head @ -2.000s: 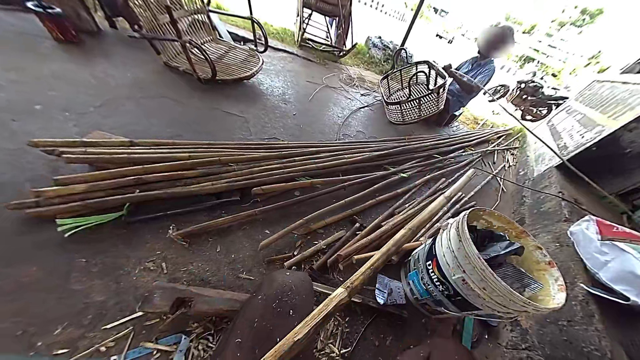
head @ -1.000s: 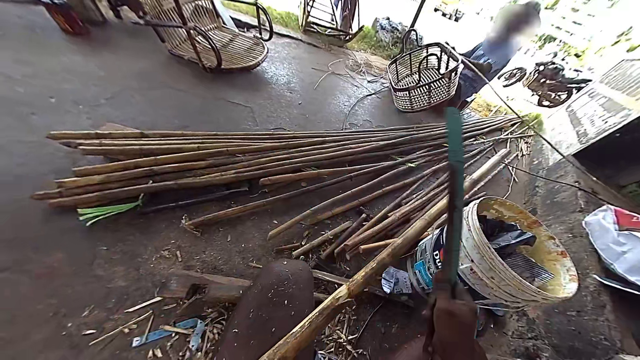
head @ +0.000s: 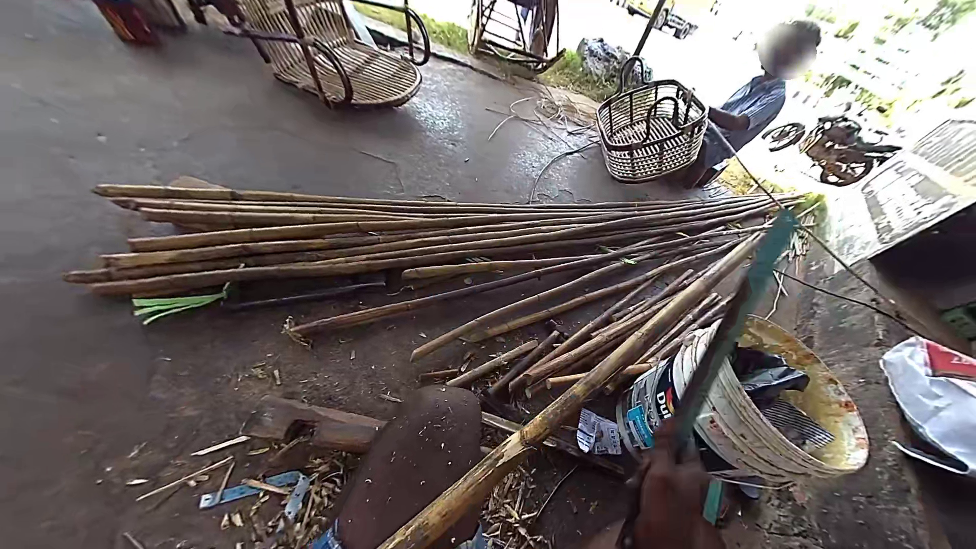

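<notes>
My right hand (head: 675, 496), low at the right, grips a long flat blade-like tool (head: 720, 343) with a greenish tip, which points up in front of a bucket. Motion blur leaves its exact kind unclear. Beside it a thick cane pole (head: 534, 431) slants from the bottom edge toward the upper right, passing over my bare knee (head: 427, 435). My left hand is not in view. Many long cane poles (head: 305, 229) lie across the ground, with shorter cut pieces (head: 496, 364) nearer to me. The white paint bucket (head: 709, 427) lies tilted with dark material and a ridged piece inside.
Wood shavings (head: 320, 488) and a notched wood block (head: 320, 423) lie near my knee. Behind the poles stand a cane swing seat (head: 374, 72) and a woven basket (head: 656, 141), with a person (head: 751, 107) beside it. A thin cord (head: 854, 274) crosses at right. A white bag (head: 930, 396) lies far right.
My right hand and the blade-like tool, not seen in the earliest frame, have come into view. Since the second frame the tool has tilted from upright toward the right.
</notes>
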